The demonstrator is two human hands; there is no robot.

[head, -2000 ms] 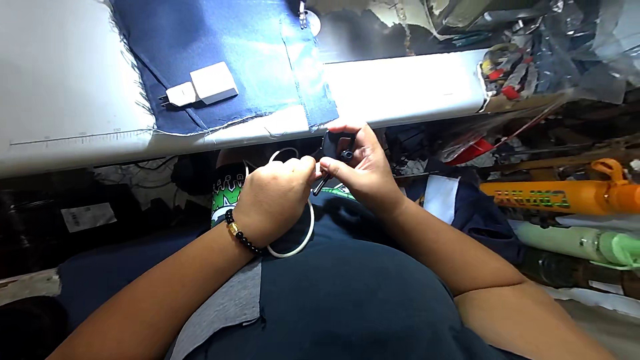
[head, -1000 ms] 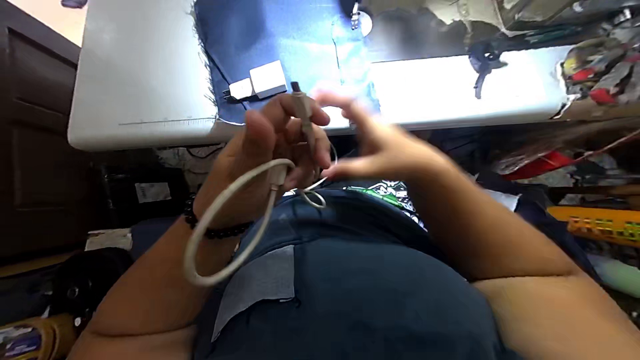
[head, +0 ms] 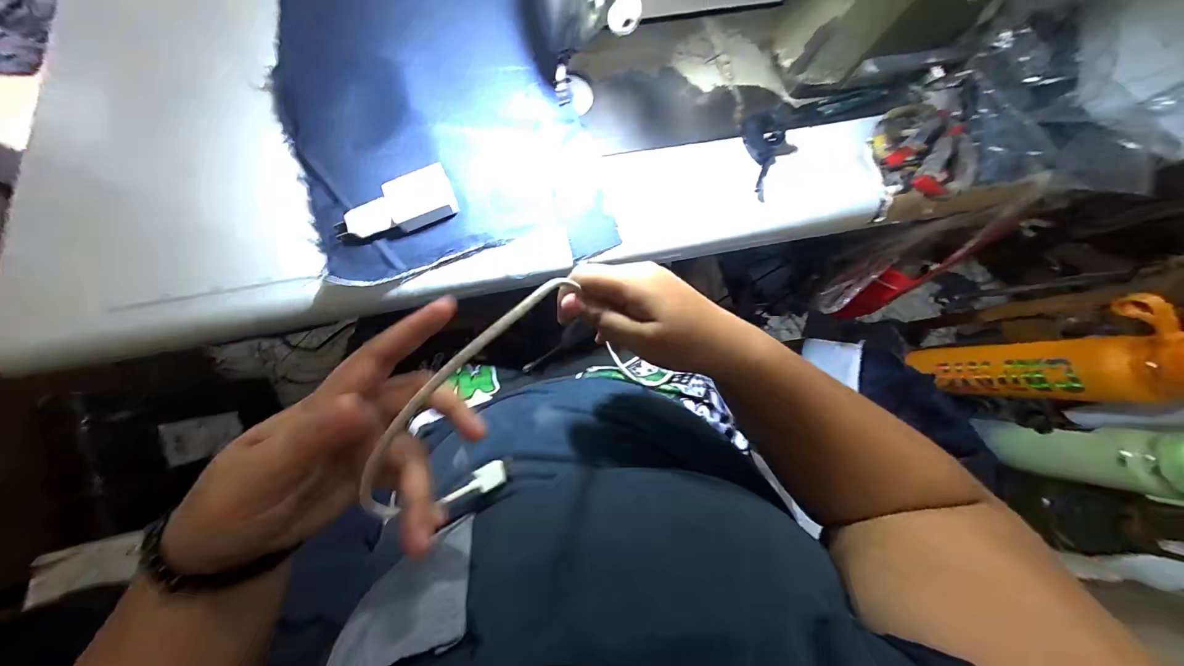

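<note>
My right hand grips a white USB cable near the table's front edge. The cable loops down to the left, behind or between the spread fingers of my left hand, which is blurred and bears a dark bracelet. A white plug on the cable hangs in front of my dark shirt. A white charger block with a smaller white adapter at its left end lies on blue denim cloth with frayed edges. A small black object with a short tail lies on the table to the right.
The white table runs across the front, with part of a sewing machine at the top. To the right are a tray of red-handled tools, clear plastic bags, an orange bottle and a green bottle.
Two seconds ago both hands were together at a small black object. Now they are apart, and my left hand's fingers have spread. A black object lies on the table, as one second ago.
</note>
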